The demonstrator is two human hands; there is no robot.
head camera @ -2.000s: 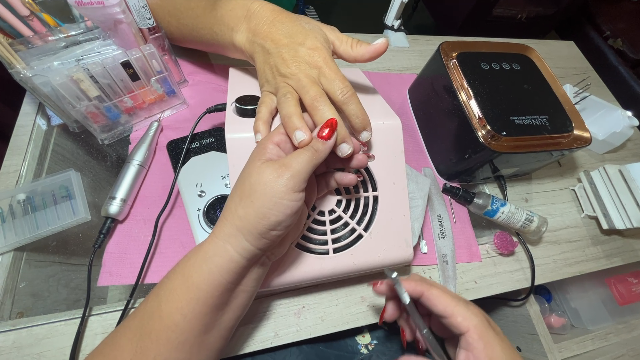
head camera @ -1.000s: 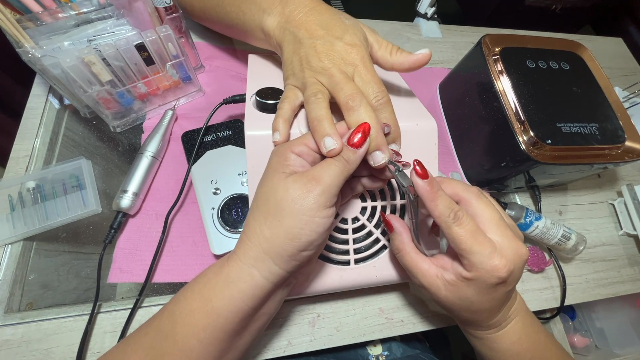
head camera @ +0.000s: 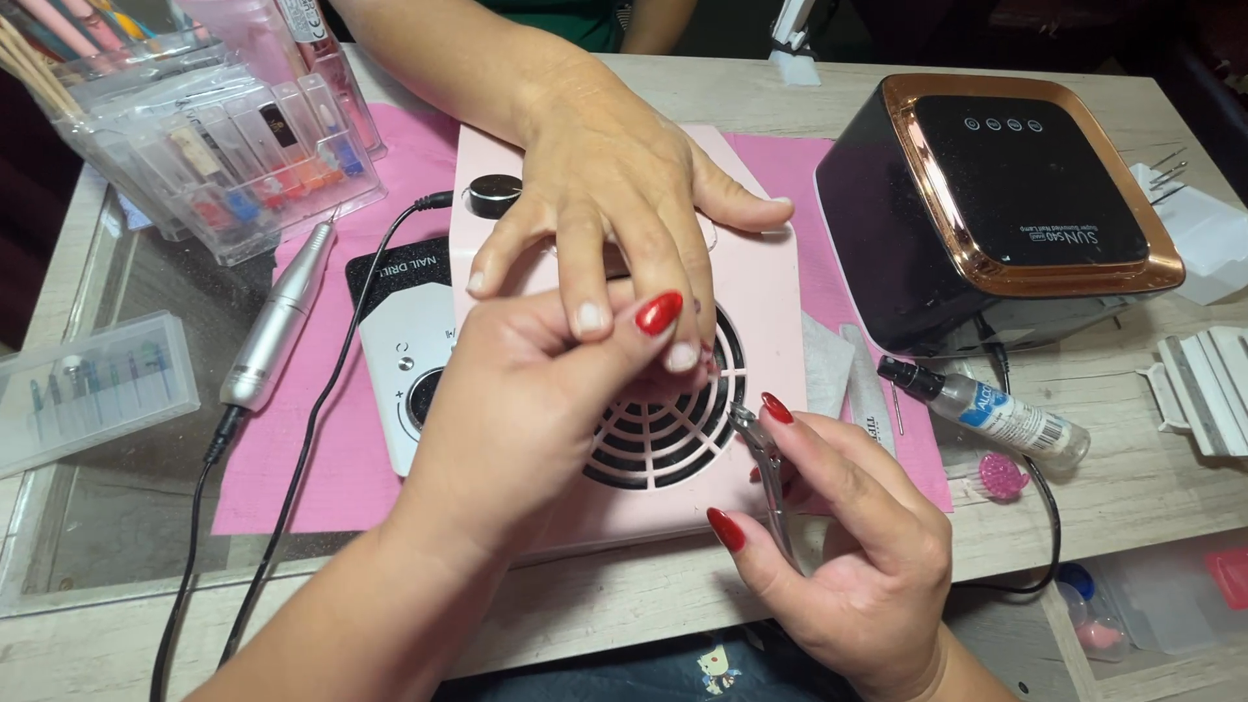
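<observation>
My left hand [head camera: 546, 390], thumb on top, grips a finger of another person's hand [head camera: 624, 185], which rests palm down over a pink nail dust collector [head camera: 546, 517]. My right hand [head camera: 848, 526] holds metal cuticle nippers [head camera: 770, 478] between thumb and fingers. Their tip points up and left, over the right edge of the collector's round fan grille [head camera: 673, 448], apart from the held finger. My left palm and the undersides of the held fingers are hidden. Both my hands have red nails.
At left are a silver nail drill handpiece [head camera: 283, 322], its control unit [head camera: 390, 361], a case of drill bits [head camera: 97, 390] and a clear organizer [head camera: 322, 195]. At right stand a nail lamp [head camera: 1033, 185], a spray bottle [head camera: 1014, 419], a nail file [head camera: 863, 385] and a pink brush [head camera: 1002, 477]. Black cables cross the table.
My right hand came up with the nippers to the held finger between the first two frames, and has since drawn back down and right. My left hand keeps its hold.
</observation>
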